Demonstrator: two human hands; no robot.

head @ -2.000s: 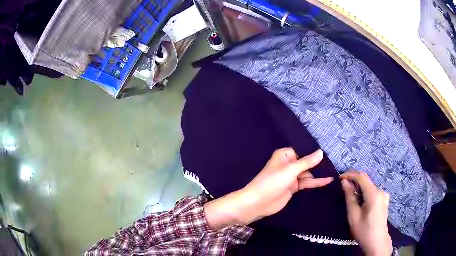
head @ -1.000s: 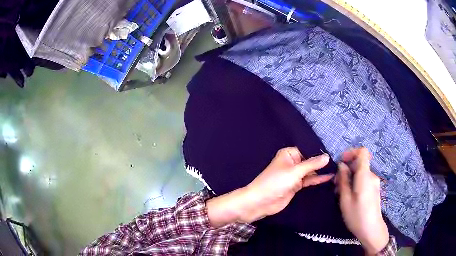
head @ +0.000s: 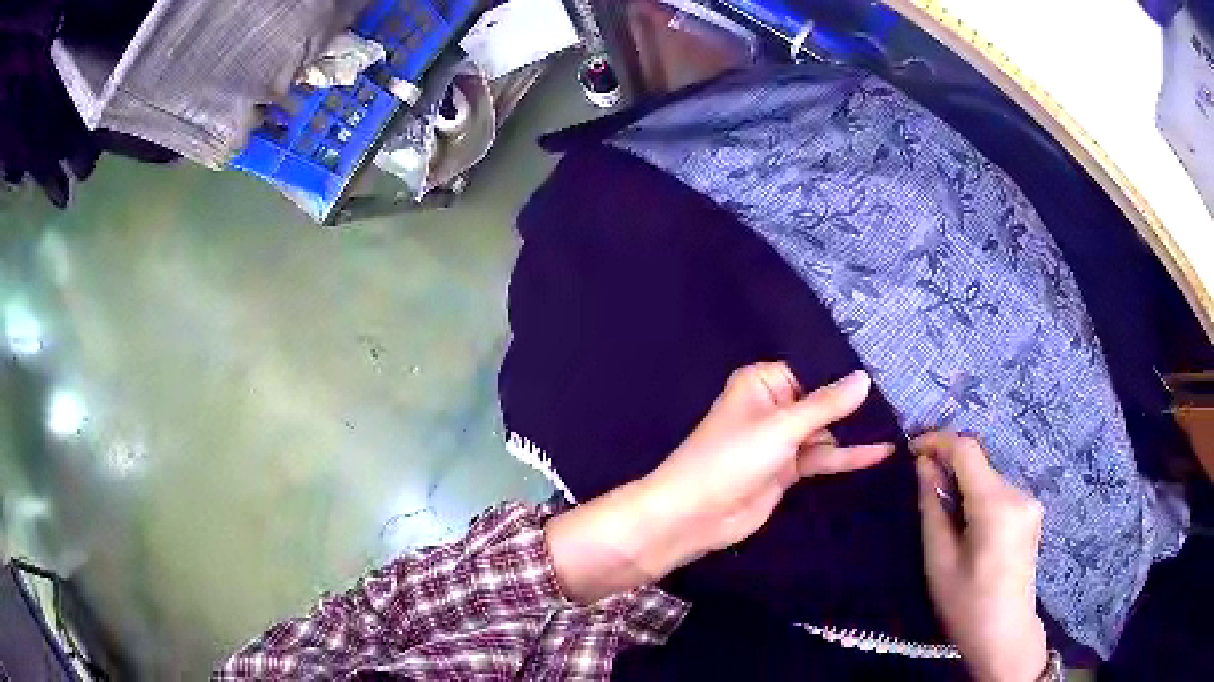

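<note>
The plain dark cloth (head: 639, 293) lies draped in front of me, with white tooth-like stitches at its left and lower edges. The blue-grey lining (head: 932, 240) with dark leaf pattern lies along its right side. My left hand (head: 732, 466) pinches the dark cloth near the seam, thumb on top, fingers partly hidden by the cloth. My right hand (head: 979, 546) is at the seam just right of it, fingertips pinched together. A tiny glint shows at these fingertips, likely the needle; thread cannot be made out.
A blue plastic basket (head: 296, 171) with grey cloth (head: 213, 80) over it stands upper left. A white paper (head: 519, 36) and a round spool-like part (head: 599, 83) are beside it. A pale curved table edge with a yellowish tape measure (head: 1052, 113) runs upper right. The green floor (head: 266, 346) shows left.
My right hand moved up over the seam a second ago and is now back lower, fingertips at the seam. My left hand keeps its hold. The view has shifted slightly.
</note>
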